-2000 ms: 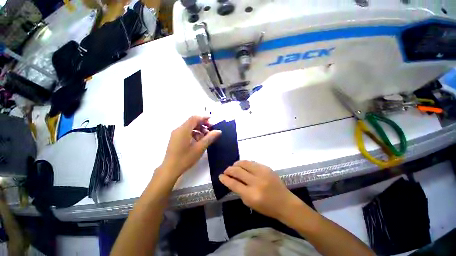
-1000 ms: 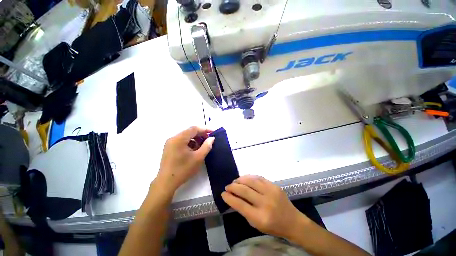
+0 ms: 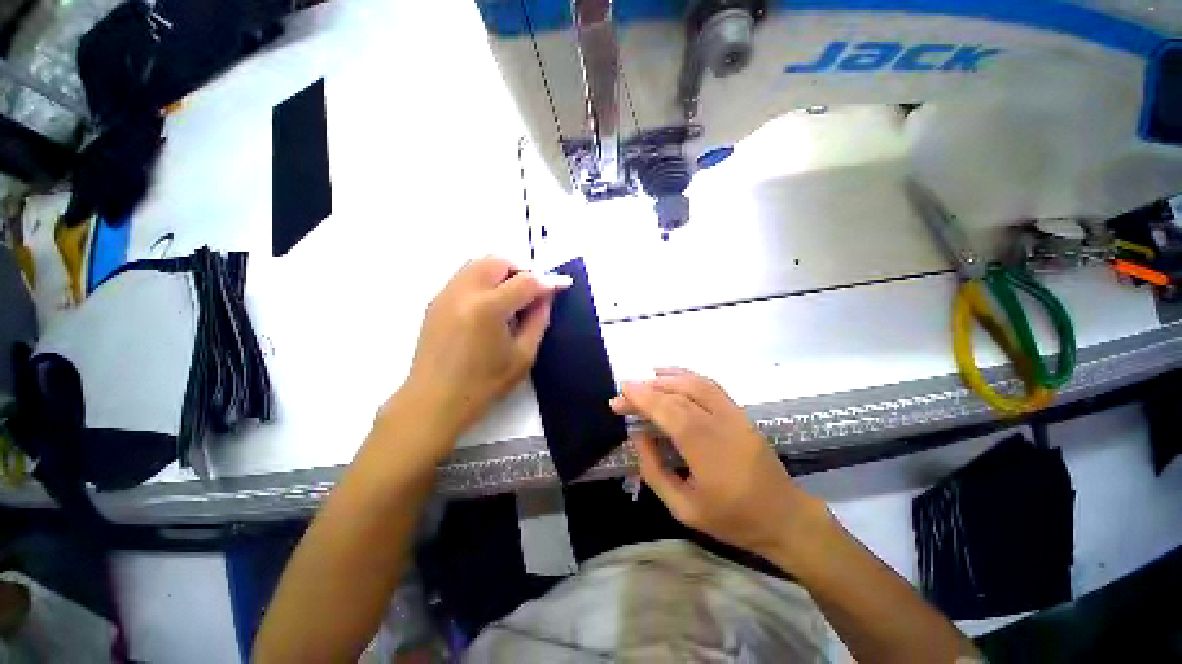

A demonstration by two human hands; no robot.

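A narrow black strip [image 3: 573, 376] lies in front of the presser foot [image 3: 603, 182], its lower end over the table's front edge. My left hand [image 3: 482, 331] pinches its upper left corner between thumb and finger. My right hand [image 3: 710, 454] has its fingertips at the strip's lower right edge; the hidden fingers make the exact grip hard to see. The strip's upper end is a little short of the needle area and not under the foot. The white sewing machine [image 3: 856, 78] stands behind.
Another black strip [image 3: 301, 169] lies on the table at left. A fanned panel bundle [image 3: 227, 344] is at the left edge. Scissors [image 3: 1011, 331] and small orange-tipped tools [image 3: 1102, 253] lie right. A black stack [image 3: 996, 532] sits below the table's right front. Black pieces [image 3: 486, 551] hang at my lap.
The view has shifted, so the machine sits higher in it. My left hand still holds the strip's upper end. My right hand's fingers have moved to the strip's right edge, uncovering its lower end.
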